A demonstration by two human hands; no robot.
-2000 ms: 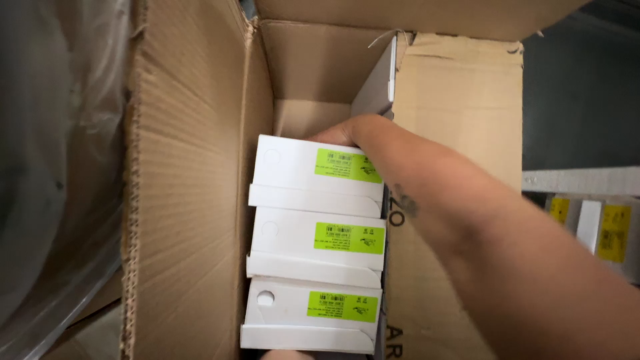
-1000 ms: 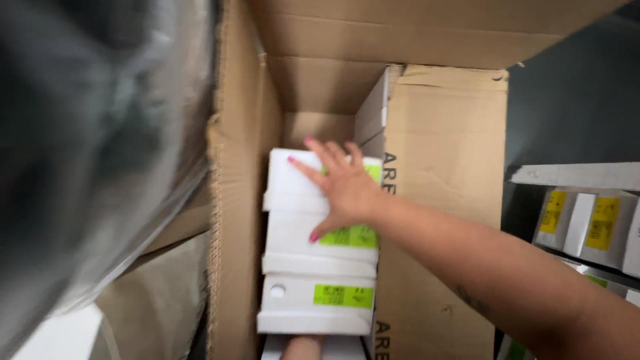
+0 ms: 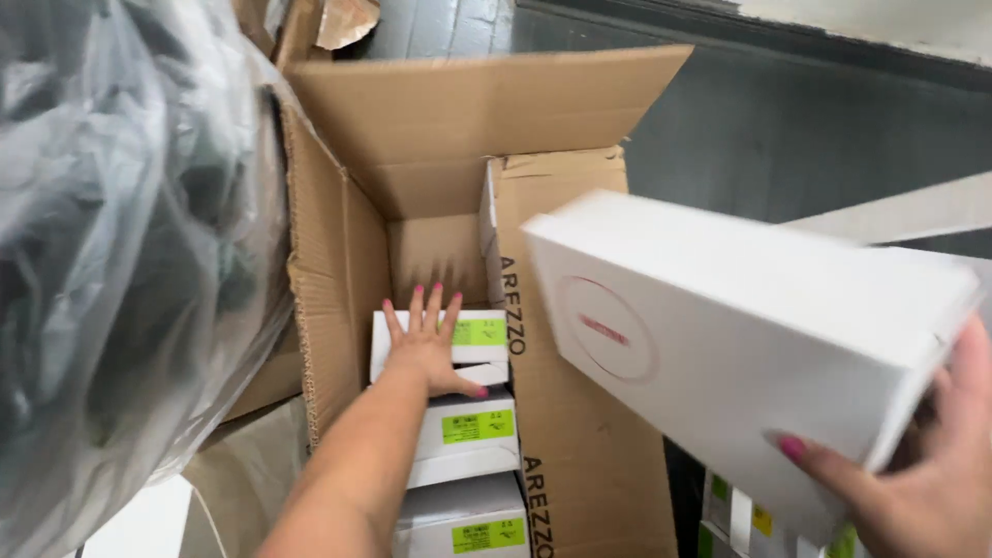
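My right hand (image 3: 922,457) grips one end of a white shoebox (image 3: 721,310) with a round printed mark on its side, tilted over the right flap of a big cardboard carton (image 3: 333,271). Inside that carton, white boxes with green labels stand in a row. My left hand (image 3: 426,353), fingers spread, rests on the farthest of these white boxes (image 3: 380,341) and partly covers its label. Nearer to me are a second white box (image 3: 465,461) and a third white box (image 3: 465,508). The fingers of my right hand behind the shoebox are partly hidden.
Clear plastic wrap (image 3: 139,232) over dark contents bulges along the left side. The carton's far flap (image 3: 480,108) stands up, and its printed right flap (image 3: 597,434) folds outward. More labelled boxes (image 3: 744,511) lie at lower right, beside the dark floor (image 3: 736,139).
A white shoebox is now out of the carton, in my right hand, to the right. My left hand now lies on the far box in the row, where my right hand was reaching. The view has shifted.
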